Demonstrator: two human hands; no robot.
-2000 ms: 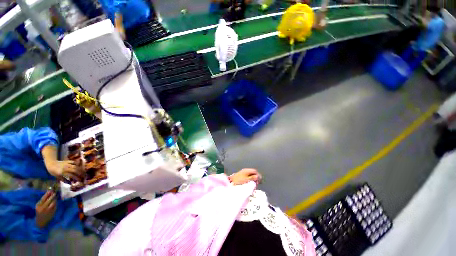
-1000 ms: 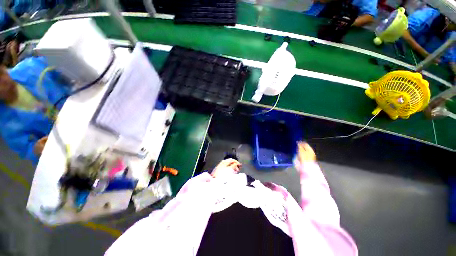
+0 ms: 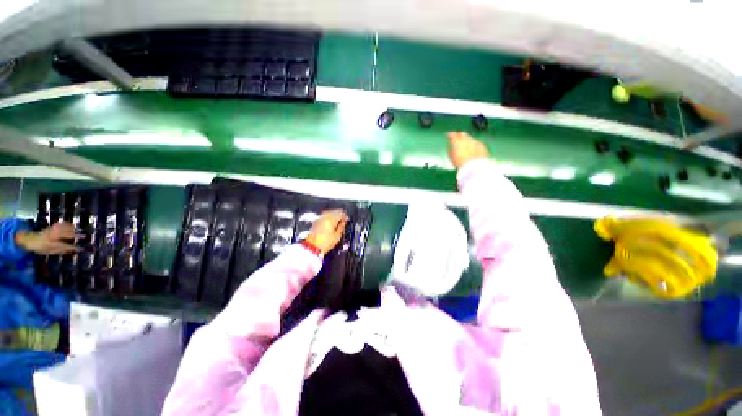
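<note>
My left hand [image 3: 327, 231] lies on the right part of the black pocket trays [image 3: 236, 236] at the near edge of the line; whether it holds anything is unclear. My right hand [image 3: 467, 149] reaches out over the green conveyor belt [image 3: 325, 138], fingers blurred; I cannot tell if it holds something. Small black units [image 3: 425, 119] stand on the belt in front of it, one [image 3: 480, 122] just beyond my fingers and another [image 3: 385, 120] further left.
The white fan [image 3: 431, 249] stands between my arms. A yellow fan [image 3: 661, 253] is at the right. More black trays [image 3: 264, 77] lie across the belt. A co-worker's hand [image 3: 55, 239] touches a black tray [image 3: 93, 236] at the left. Grey frame posts [image 3: 73, 154] cross the left side. More black units lie at the right.
My view has moved up close to the belt. My left hand has come onto the black trays, and my right arm has stretched forward over the belt.
</note>
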